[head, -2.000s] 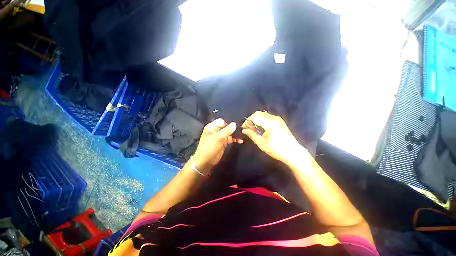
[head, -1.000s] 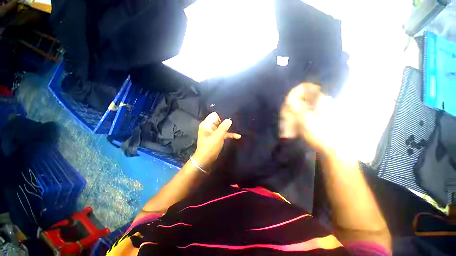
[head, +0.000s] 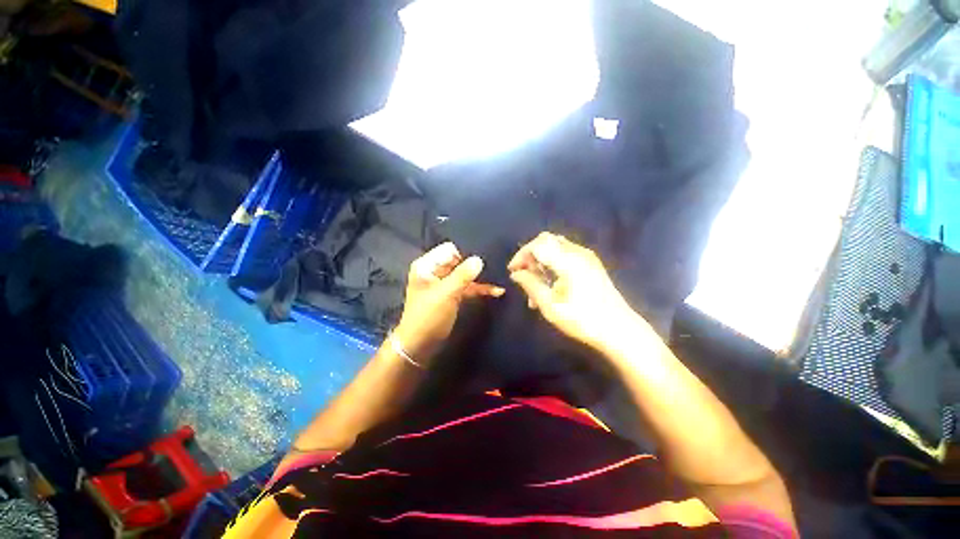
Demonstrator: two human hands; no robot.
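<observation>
The dark garment (head: 642,200) lies over the glaring white table edge and my lap, with a small white label (head: 605,128) on it. My left hand (head: 444,290) is at the middle, its thumb and fingers closed on the garment. My right hand (head: 558,279) is just right of it, fingertips pinched together and pointing toward my left hand, with a small gap between the hands. Something dark shows within its curled fingers, too small to name. No needle or thread can be made out.
Blue crates (head: 240,237) with dark cloth stand at the left on the blue floor. A red stool (head: 158,482) is at the lower left. Right of the table are a patterned cloth (head: 842,305) with small dark pieces (head: 880,310), grey cloth (head: 921,353) and a light-blue folder (head: 932,158).
My right hand swung out to the upper right, blurred, and is now back beside my left hand. My left hand has stayed at the garment. The view has shifted slightly.
</observation>
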